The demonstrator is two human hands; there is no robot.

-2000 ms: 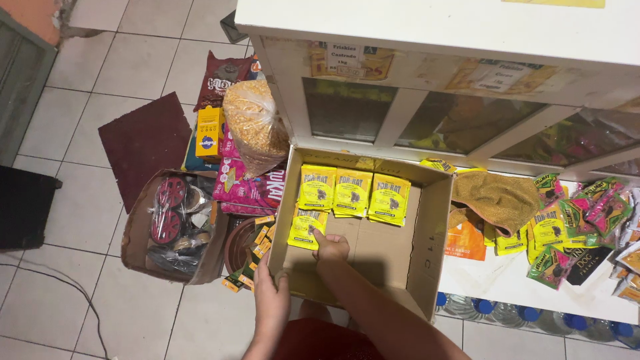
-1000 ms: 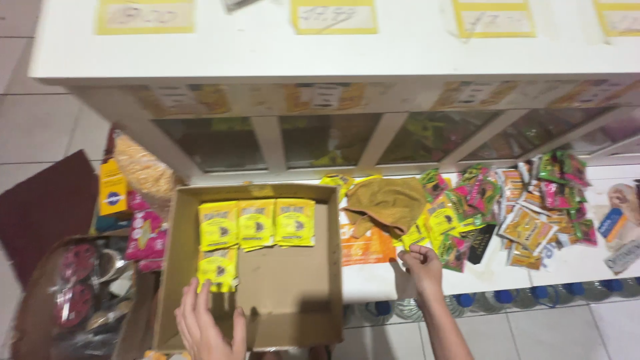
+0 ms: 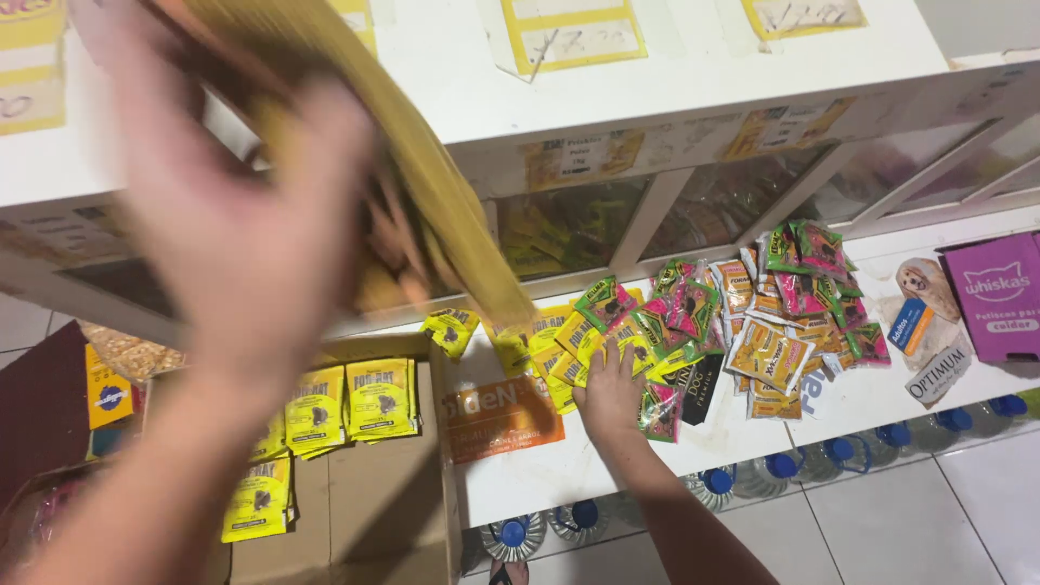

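My left hand, blurred and raised close to the camera, is shut on a mustard-yellow cloth cap. Below it, my right hand rests on a loose pile of yellow sachets on the white shelf; whether its fingers grip one cannot be made out. At the lower left, an open cardboard box holds stacks of yellow sachets in a row, with another stack below. My left forearm covers part of the box.
Pink-and-green packets and orange-and-white packets lie right of the pile. A purple box stands farther right. The white cabinet rises behind the shelf. Water bottles with blue caps stand under its edge.
The cap, on the shelf beside the sachets a second ago, is now lifted in my left hand, which has left the box. My right hand has moved onto the yellow sachets.
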